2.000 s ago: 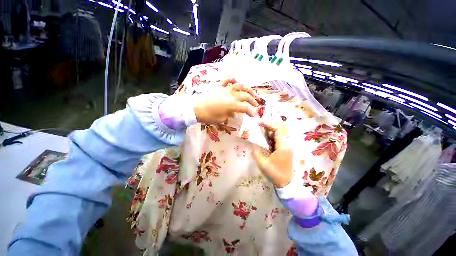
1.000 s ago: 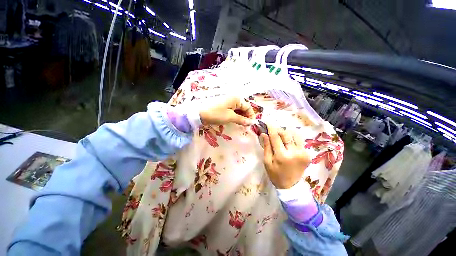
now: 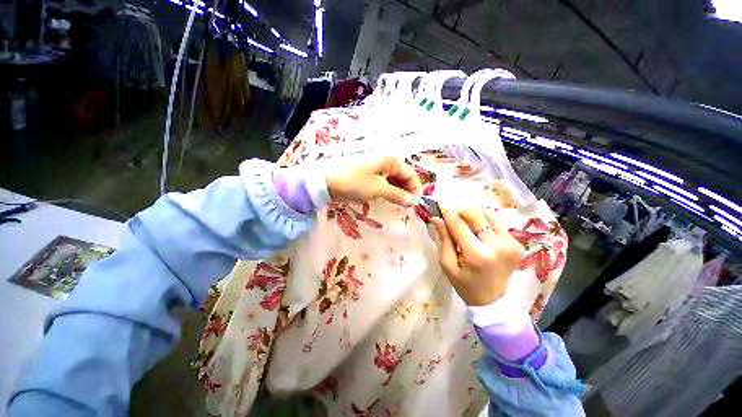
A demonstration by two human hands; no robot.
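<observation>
A cream floral blouse (image 3: 358, 269) hangs in front of me on a white hanger (image 3: 480, 98). My left hand (image 3: 373, 181) pinches the cloth at the upper front near the neckline. My right hand (image 3: 478, 248) is just right of it, holding small dark thread snips (image 3: 429, 205) at its fingertips against the same spot. The fingertips of both hands nearly meet there. The snips are mostly hidden by the fingers, and any thread is too fine to see.
A thick grey rail (image 3: 586, 98) runs from the hangers to the upper right. A white table (image 3: 32, 228) with a printed picture sheet (image 3: 61, 265) is at the left. Striped garments (image 3: 675, 350) hang at the lower right.
My hands were apart at the blouse front two seconds ago. They have come together at the neckline, with the dark snips showing between them. My right hand has since shifted slightly right.
</observation>
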